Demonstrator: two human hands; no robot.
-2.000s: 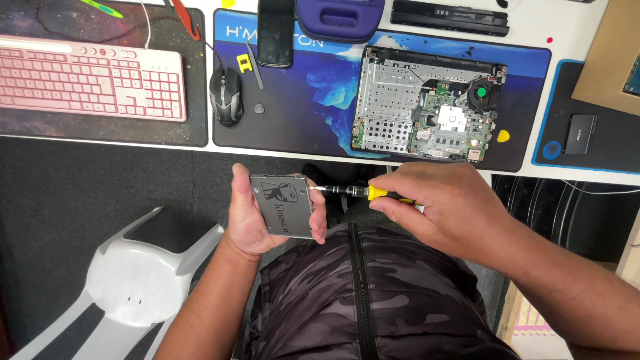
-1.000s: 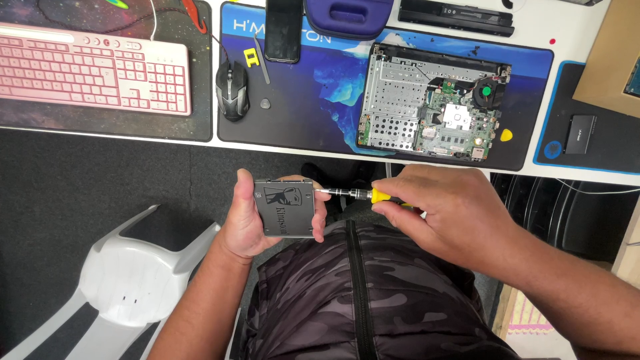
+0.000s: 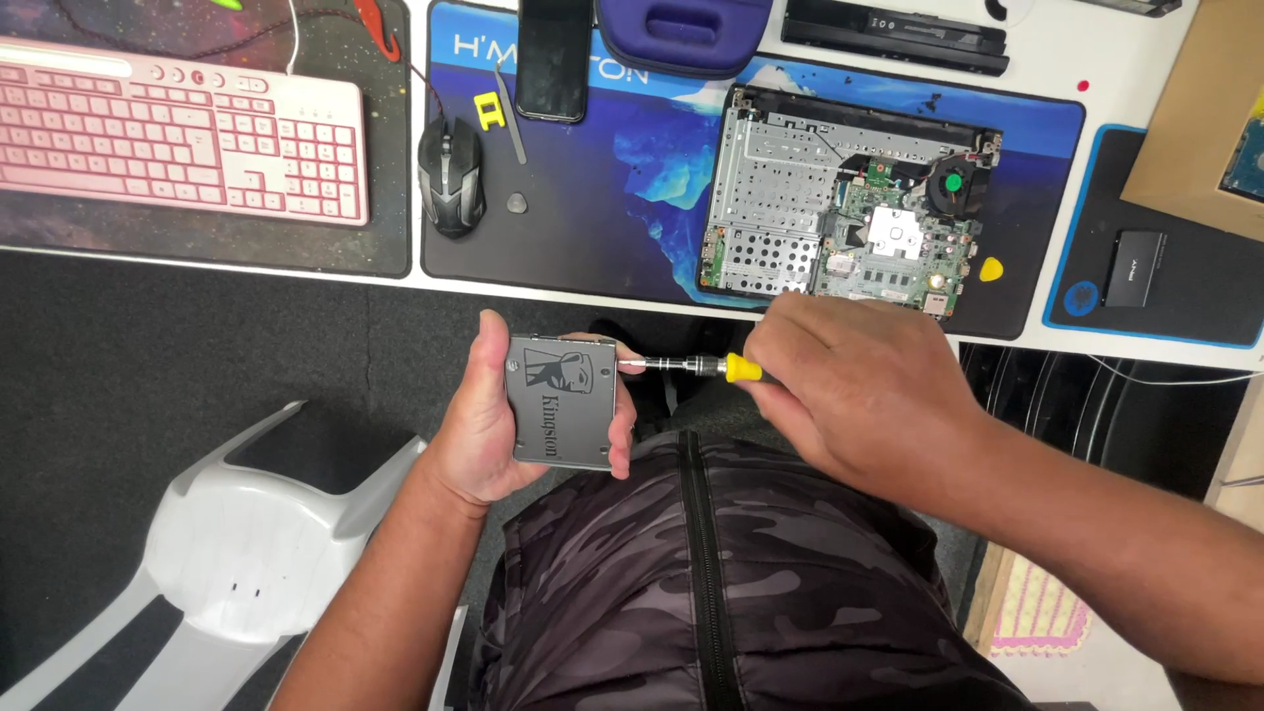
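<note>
My left hand grips a dark grey Kingston solid-state drive by its sides, the printed face toward the camera. From the right, my right hand holds a precision screwdriver with a yellow collar, most of its handle hidden in the fist. The metal shank lies level, and its tip meets the drive's right edge near the upper corner, beside my left fingertips. Whether a screw sits there cannot be made out. Beyond my hands, an opened laptop base with bare circuit board and fan rests on the blue desk mat.
Along the desk lie a pink keyboard, black mouse, tweezers, yellow magnetizer, phone, purple case, laptop battery, yellow pick and PNY drive. A white plastic chair stands lower left.
Both hands keep their hold on the drive and the screwdriver, with the tip still at the drive's right edge. The drive's printed face has turned slightly in my left hand.
</note>
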